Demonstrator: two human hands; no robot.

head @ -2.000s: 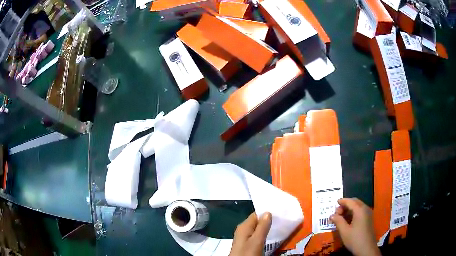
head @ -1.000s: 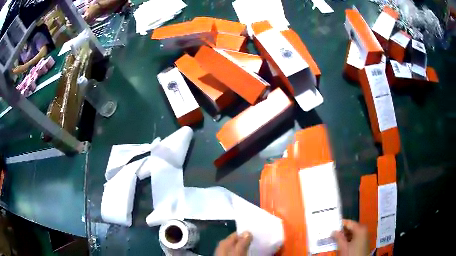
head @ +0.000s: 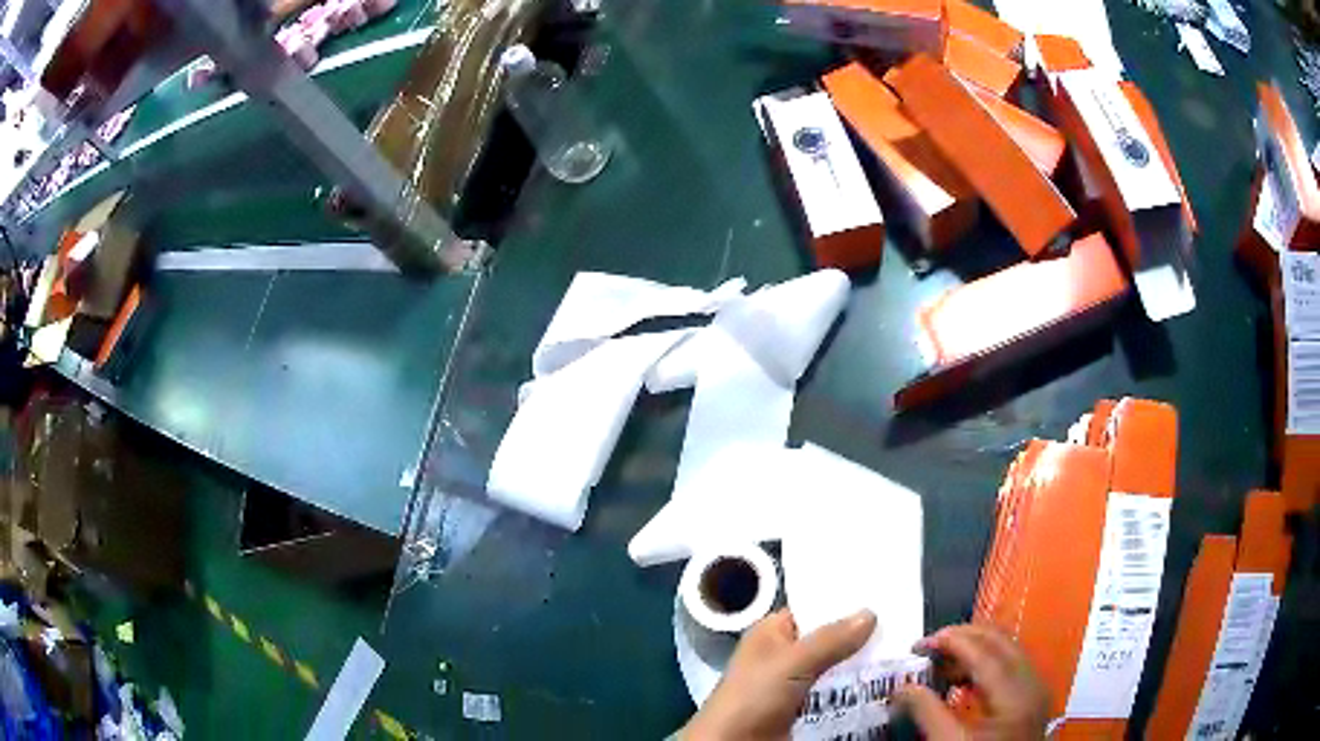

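Note:
My left hand [head: 789,673] holds the label backing strip [head: 854,543] between thumb and fingers near the bottom centre, where printed barcode labels [head: 854,698] show. My right hand [head: 984,688] is at the right end of this printed stretch, its fingertips at the strip's edge; whether it grips a label is unclear. The label roll [head: 730,583], white with a dark core, stands just beyond my left hand. The blank strip loops away over the table. Flat orange cartons [head: 1050,543] lie stacked to the right, with another small stack [head: 1230,637] further right.
Erected orange and white boxes [head: 984,152] are piled at the far right of centre. A clear plastic bottle [head: 557,123] lies near the table's left edge. A lower green bench [head: 304,377] with a grey metal frame [head: 326,138] is at the left. Yellow-black tape [head: 254,637] marks the floor.
The view has swung left, so the table things sit further right. My right hand has left the flat carton stack and come to the printed strip beside my left hand.

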